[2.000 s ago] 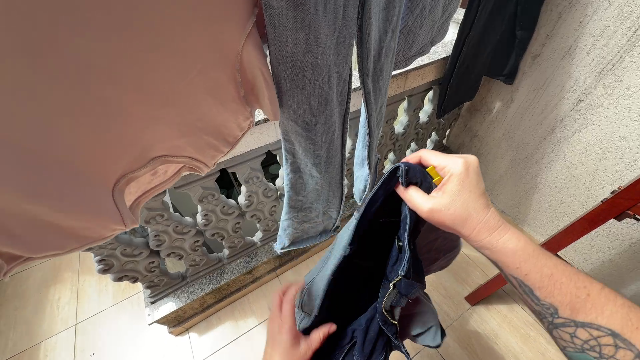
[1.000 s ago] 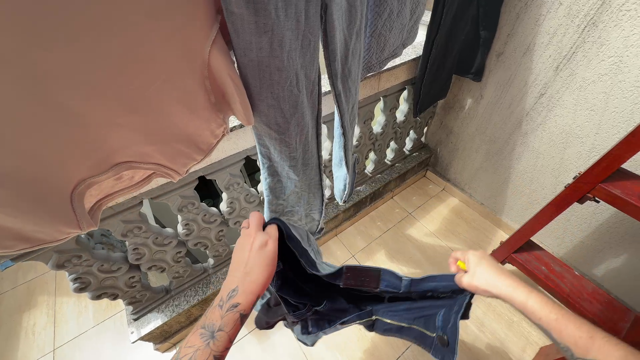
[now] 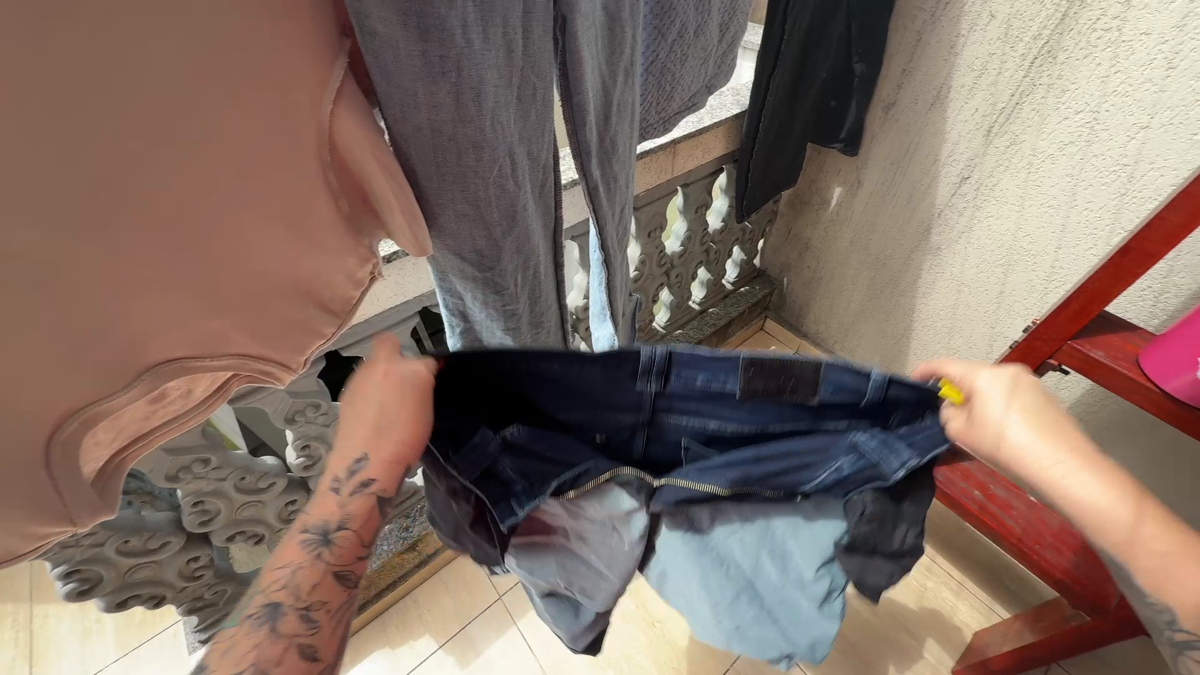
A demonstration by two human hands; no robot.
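A pair of dark blue jeans [image 3: 712, 384], with the fly unzipped and light pocket linings hanging below, is stretched by the waistband across the view. My left hand [image 3: 389, 408] grips the left end of the waistband and is slightly blurred. The other end is held in my right hand [image 3: 994, 408], which also has a yellow clothespin [image 3: 951, 391] between its fingers. Behind the waistband hang grey-blue jeans [image 3: 487, 169], turned inside out. A pink garment [image 3: 178, 206] hangs at the left, near my left hand.
An ornate grey balustrade [image 3: 694, 244] runs behind the hanging clothes. Black trousers [image 3: 811, 94] and a grey knit garment [image 3: 689, 66] hang at the back. A red wooden ladder [image 3: 1031, 534] stands at the right against a rough wall [image 3: 1012, 169], with a pink object [image 3: 1177, 356] on a step.
The dark jeans, earlier sagging between my hands, are now spread wide and level at the waistband. My left hand moved from below them to their left end.
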